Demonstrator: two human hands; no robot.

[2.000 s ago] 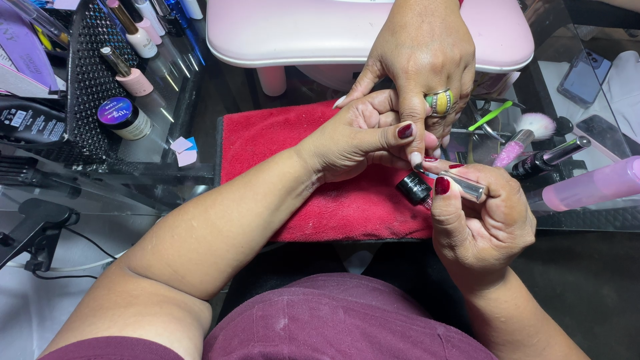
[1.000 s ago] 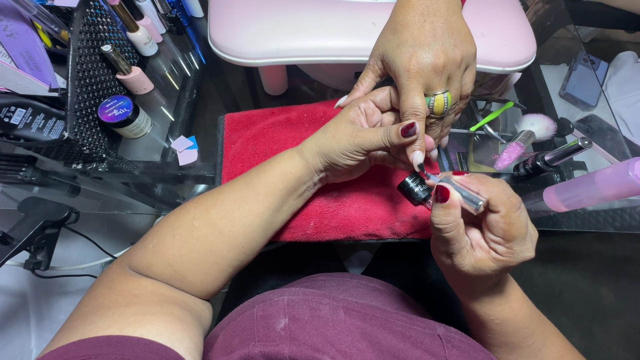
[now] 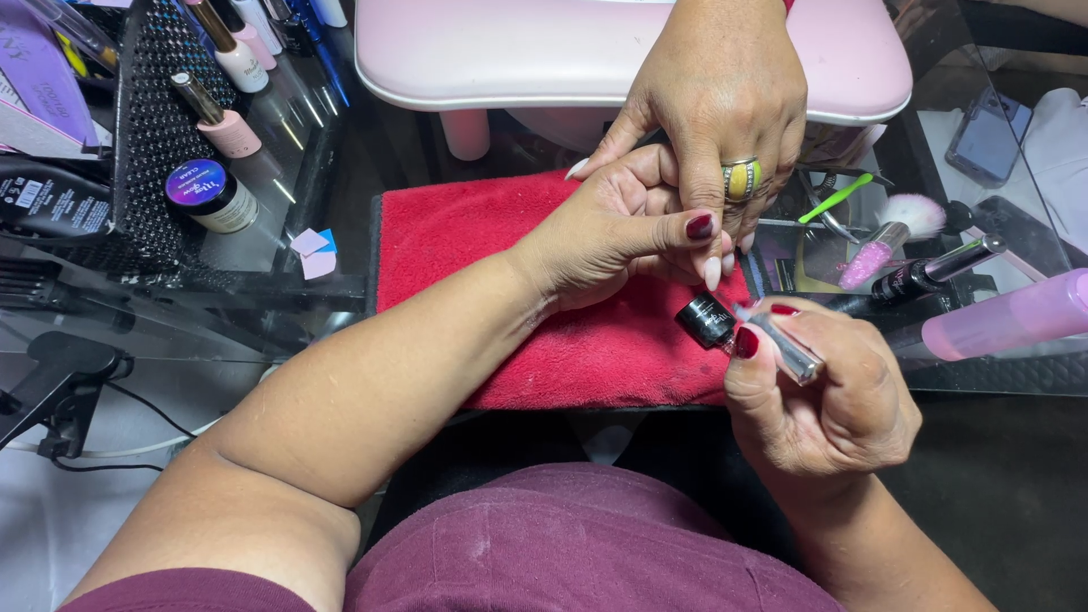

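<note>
My left hand is over the red towel, its fingers curled around the fingers of another person's hand, which wears a ring and has pale, long nails. My right hand holds a silver nail-polish cap between thumb and fingers, close to that person's fingertips; the brush end is hard to make out. A small black polish bottle lies tilted at my right fingertips, above the towel; whether my fingers also hold it is not clear.
A pink-white armrest spans the back. At left stand a gel jar, polish bottles and a black perforated basket. At right are a fluffy brush, a green tool, a black-and-silver tube, a pink bottle and a phone.
My right hand and the silver cap have shifted slightly and the cap's tilt has changed. My left hand still holds the other person's fingers.
</note>
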